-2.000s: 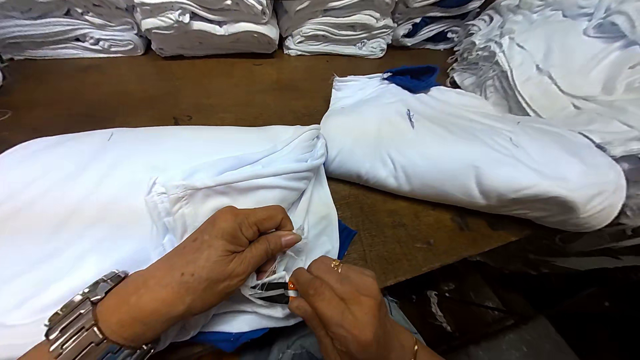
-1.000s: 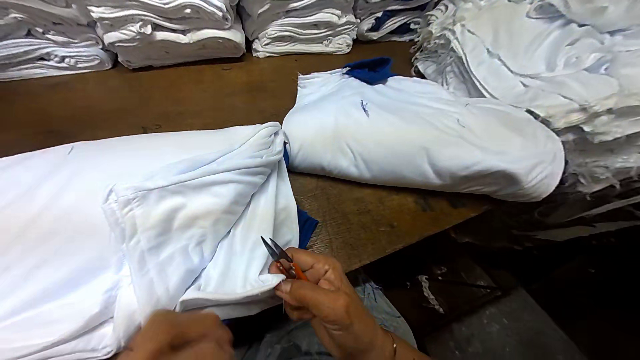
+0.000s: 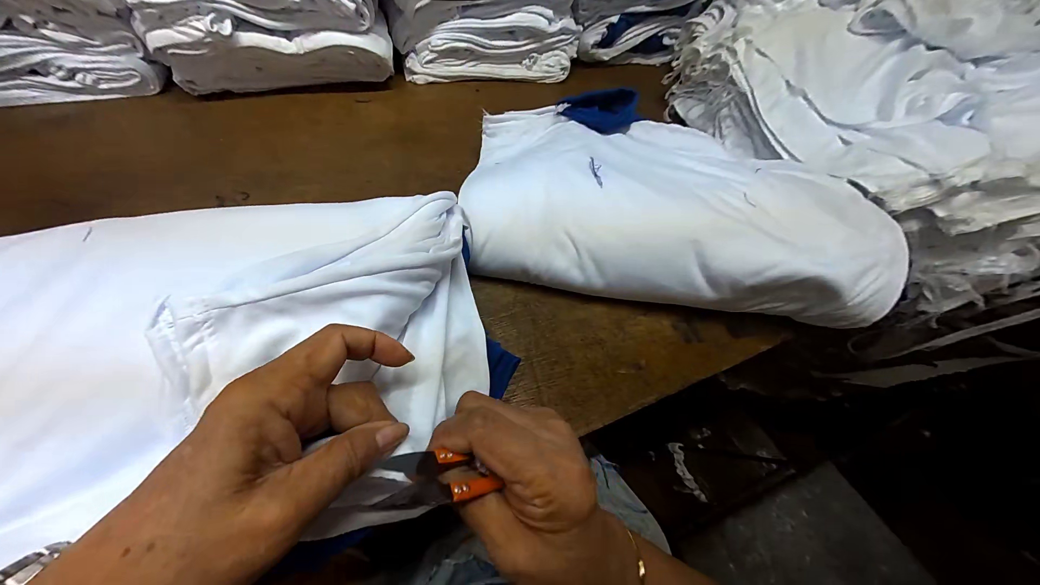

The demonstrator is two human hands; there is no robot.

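My right hand (image 3: 528,479) grips thread snips (image 3: 455,475) with orange handles at the lower middle, their dark blades pointing left. Beside the blade tips, my left hand (image 3: 301,439) has its thumb and index finger apart over the lower edge of a white garment (image 3: 106,341); no thread can be made out between them. This garment lies across the left of the table, with blue fabric (image 3: 501,367) showing from under its right edge. Touching its upper right corner is a second white garment piece (image 3: 674,219), folded, with a blue part (image 3: 603,110) on top.
Stacks of folded white fabric (image 3: 276,57) line the back of the wooden table (image 3: 122,154). A loose heap of white fabric (image 3: 877,97) is at the right. The table's front edge runs diagonally at the lower right, with a dark area and thread scraps (image 3: 686,471) below.
My left hand has come up from the bottom edge of the view to beside the snips. The snips pointed up-left a second ago and now point left, lower on the cloth.
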